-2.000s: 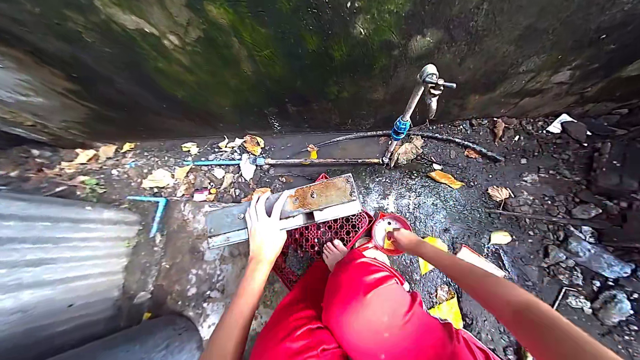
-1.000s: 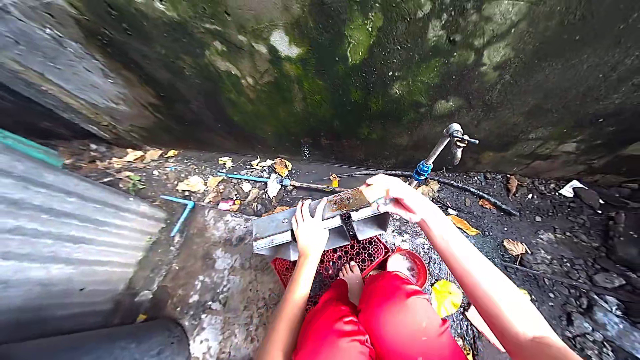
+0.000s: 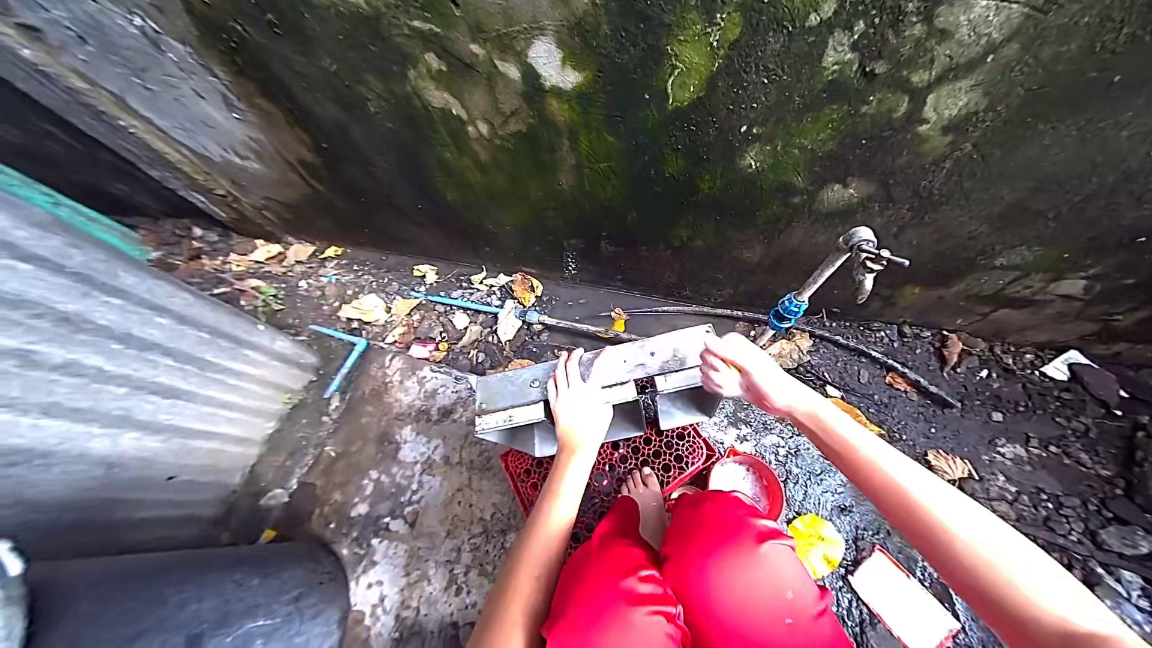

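A long metal piece with box-like flanges (image 3: 513, 389) lies tilted above a red perforated plastic crate (image 3: 688, 447). My left hand (image 3: 579, 409) grips its near-left part, fingers over the top edge. At the right end of the metal, my right hand (image 3: 740, 371) is closed, with a bit of something yellow showing in it; the rest is hidden by the fingers. Right of my feet sits a red bowl (image 3: 776, 486) holding whitish, foamy liquid.
A tap on a pipe (image 3: 823, 270) stands by the mossy wall (image 3: 585, 135). Corrugated metal sheet (image 3: 135, 378) and a black cylindrical container (image 3: 189, 594) are at left. Blue pipe pieces (image 3: 346, 364), leaves and a red-edged white object (image 3: 904, 598) lie on the wet ground.
My right hand has moved from the red bowl up to the right end of the metal piece. The brownish patch on its top face has largely gone from sight.
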